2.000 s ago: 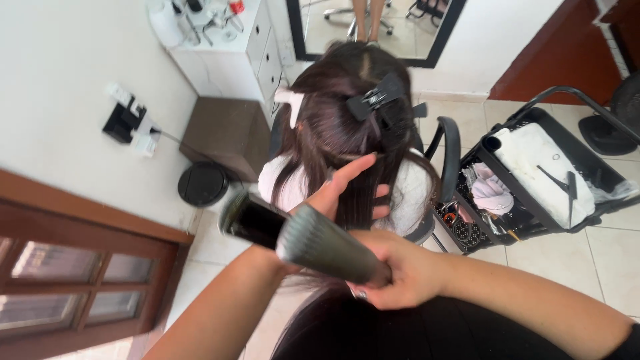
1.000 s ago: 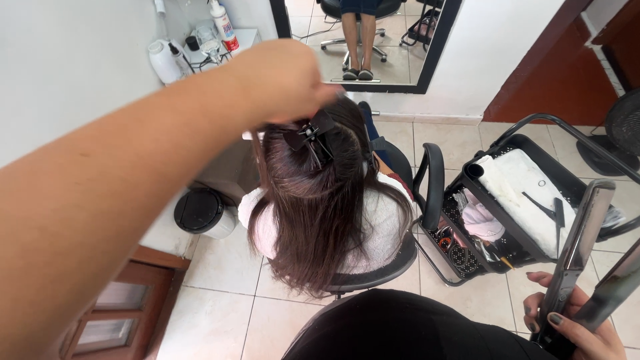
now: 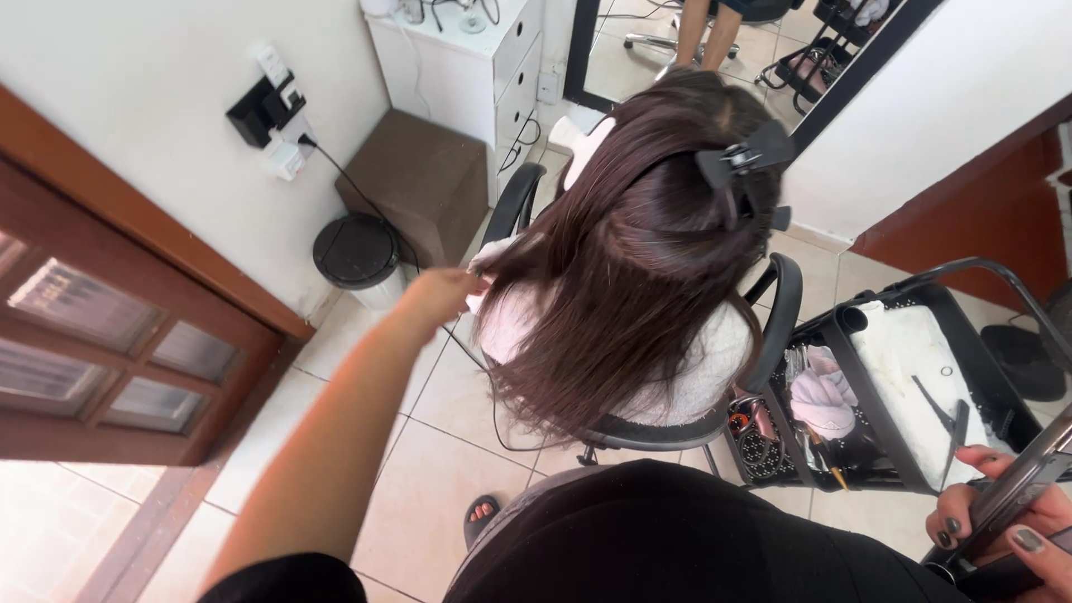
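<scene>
Long dark hair hangs down the back of a person seated in a black salon chair. A black hair clip holds the crown section, and a white clip sits at the left side of the head. My left hand is at the left outer edge of the hair, fingers drawn together; whether strands are between them cannot be told. At the lower right, my right hand grips a hair straightener, partly cut off by the frame edge. A white towel covers the person's shoulders.
Right of the chair stands a black trolley with a white cloth, a sectioning clip and a pink cloth. To the left are a bin, a brown box and a white drawer unit. A cord crosses the floor.
My left hand has moved from the top of the head down to the hair's left edge. The straightener remains in my right hand at the right. The view has shifted.
</scene>
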